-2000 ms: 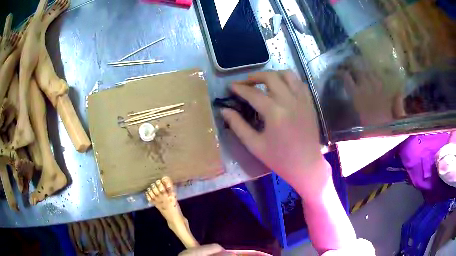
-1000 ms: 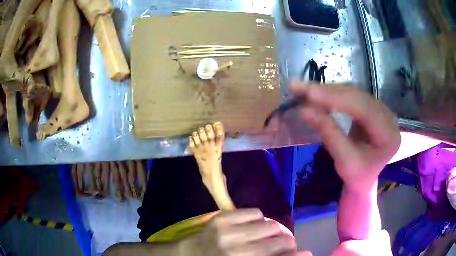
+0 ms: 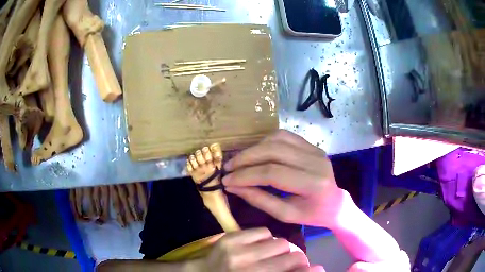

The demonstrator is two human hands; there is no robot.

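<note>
A tan model leg [image 3: 217, 204] extends over the table's near edge, its toes up against the cardboard pad [image 3: 154, 125]. My left hand [image 3: 255, 254] is shut around the leg's lower part, at the bottom of the view. A black sandal strap [image 3: 211, 184] lies across the instep. My right hand [image 3: 284, 178] pinches the strap at the right side of the foot; its fingertips touch the foot there. More black straps [image 3: 319, 94] lie on the metal top. A white glue pot [image 3: 200, 85] with a short stick in it sits on the pad, below several thin wooden sticks [image 3: 207, 67].
Model legs [image 3: 56, 101] are piled at the left. A smartphone [image 3: 311, 18] lies at the back. A reflective panel [image 3: 425, 79] stands at the right. More legs [image 3: 109, 202] are in a blue-edged container under the table. A person in purple [image 3: 457, 180] is partly visible at far right.
My right hand has taken a strap from the tangle and brought it left onto the foot. The strap now crosses the instep. My left hand still holds the leg. The camera view has shifted.
</note>
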